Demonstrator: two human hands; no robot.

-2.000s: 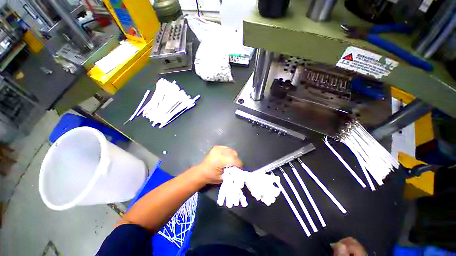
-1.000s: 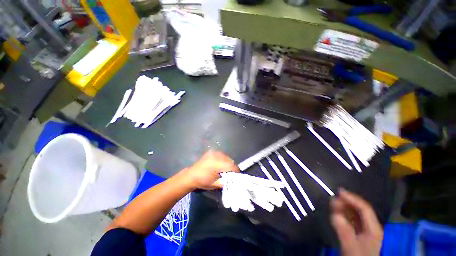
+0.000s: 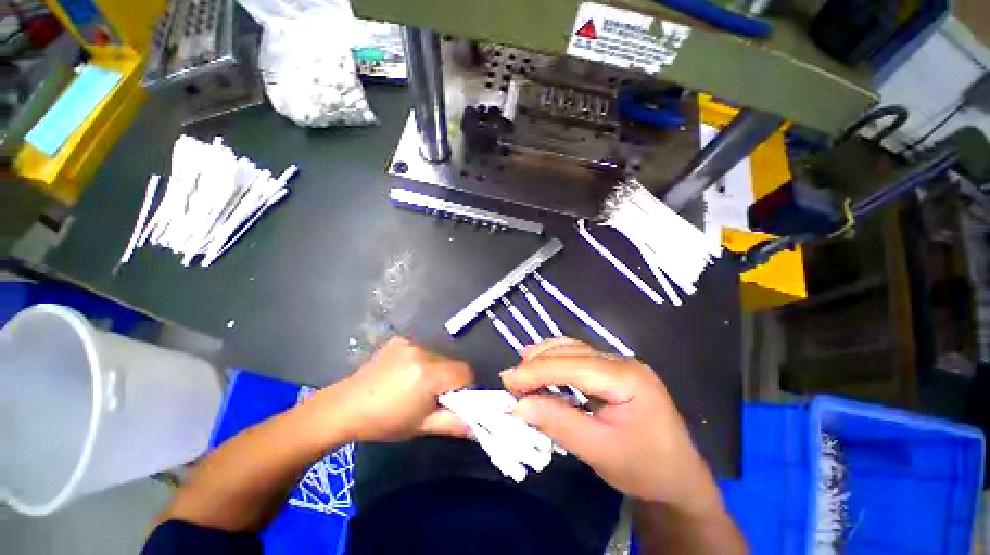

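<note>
My left hand (image 3: 407,388) is closed around a bundle of white moulded leads (image 3: 494,428), thicker white ends pointing toward me. My right hand (image 3: 608,417) touches the bundle from the right, thumb and fingers on the white pieces; whether it grips any is unclear. Beyond my hands, a silver loading bar (image 3: 505,286) lies slanted on the bench with several white leads (image 3: 583,313) running from its edge, partly hidden by my right hand. A second bar (image 3: 467,210) lies in front of the machine. A fanned pile of white leads (image 3: 662,239) lies to the right.
White moulded leads (image 3: 212,201) lie at left, a plastic bag (image 3: 309,65) and metal block (image 3: 206,54) behind. The mould (image 3: 559,108) sits under the green platen (image 3: 749,71) between steel posts. A white tub (image 3: 92,407) stands left; blue crates (image 3: 901,466) stand right and below the bench.
My right hand has come in from the lower right and reached the bundle in my left hand. The camera view has shifted right, showing more of the right-hand crate.
</note>
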